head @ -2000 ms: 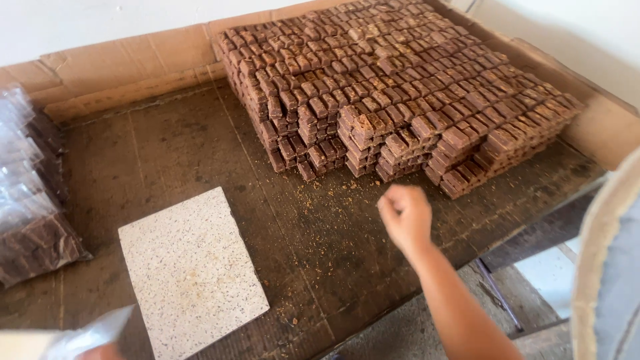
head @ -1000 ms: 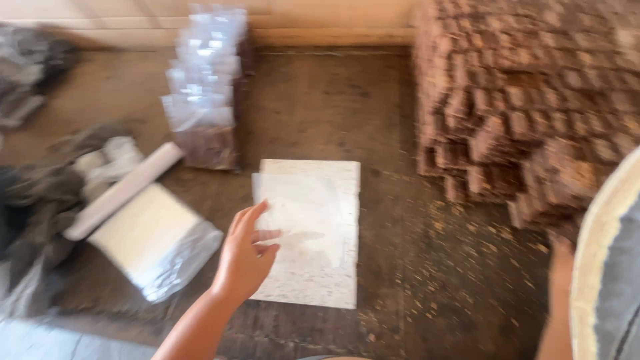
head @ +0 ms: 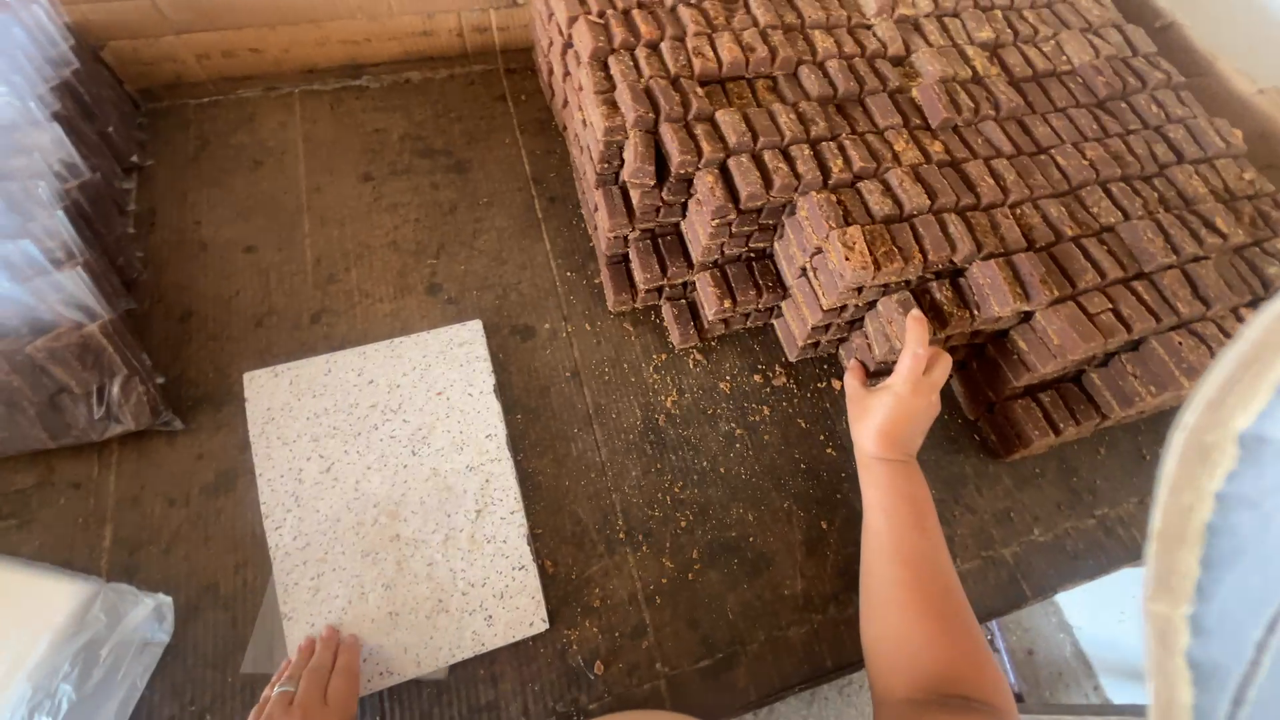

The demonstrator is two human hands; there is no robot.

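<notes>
A large stack of brown blocks [head: 860, 130], which look like chocolate or fudge bars, fills the upper right. My right hand [head: 900, 395] is at its front edge, thumb and index finger around a small group of blocks [head: 888, 325] that still sits against the stack. At the bottom left my left hand [head: 315, 680] lies with its fingers over the near edge of a speckled white tile [head: 395, 500]; a ring is on one finger. A thin clear plastic piece [head: 262, 635] shows from under the tile's left edge. Whether that hand holds it cannot be told.
Plastic bags packed with brown blocks [head: 75, 370] stand in a row at the left. A white bundle in clear plastic [head: 75, 640] lies at the lower left. Orange-brown crumbs [head: 690, 450] are scattered on the brown cardboard surface [head: 400, 200]. A cardboard wall [head: 300, 40] runs along the back.
The view has swung back right since one second ago. My left hand has moved from above the tile to its near edge. My right hand now has its fingers around blocks at the stack's front.
</notes>
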